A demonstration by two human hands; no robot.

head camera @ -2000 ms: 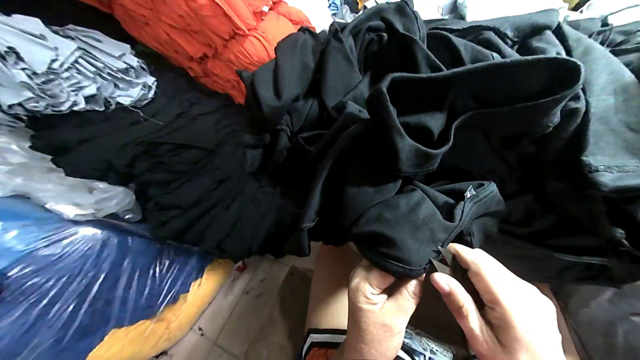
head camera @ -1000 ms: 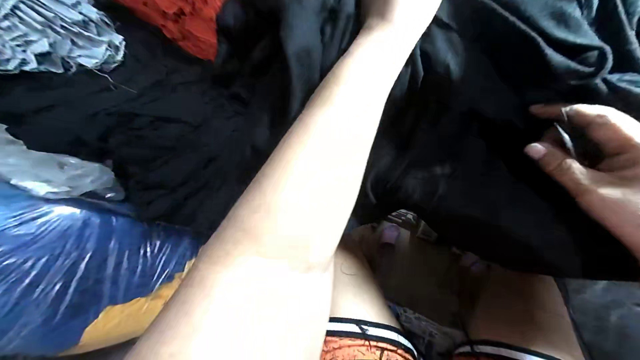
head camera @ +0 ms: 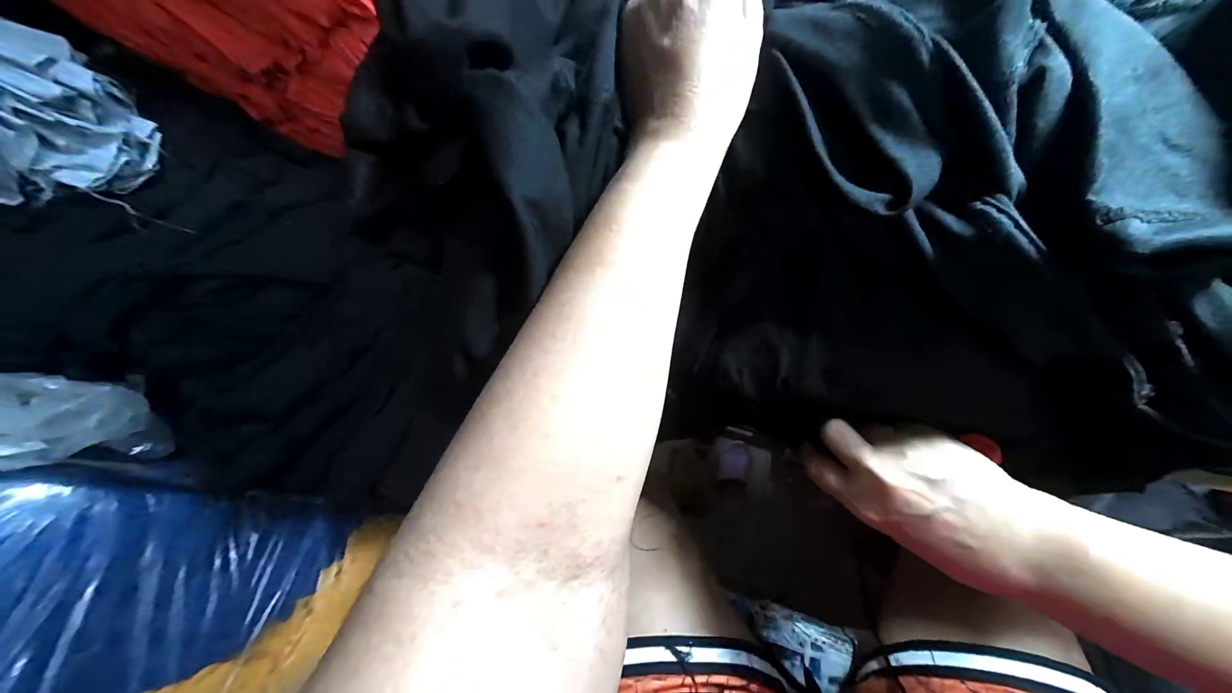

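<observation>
My left hand (head camera: 688, 63) is at the top middle, its forearm stretched across the view. It rests on or in black fabric (head camera: 847, 106); the frame's edge cuts off its fingers, so its grip is hidden. My right hand (head camera: 905, 476) is at the lower right, by the near edge of the black cloth above my lap. Its fingers are curled, and whether they pinch anything is too dark to tell. A small red thing (head camera: 982, 448) shows just behind the right hand.
More black cloth (head camera: 279, 327) spreads at the left. Grey fabric pieces (head camera: 72, 115) and red-orange fabric (head camera: 260, 63) lie at the upper left. Clear plastic (head camera: 72, 419) lies above a blue plastic-wrapped bundle (head camera: 164, 577) with yellow material (head camera: 318, 616) beside it.
Two seconds ago both hands were together at a black garment's edge. My left hand has since reached forward over the cloth. My right hand has moved nearer my lap since one second ago.
</observation>
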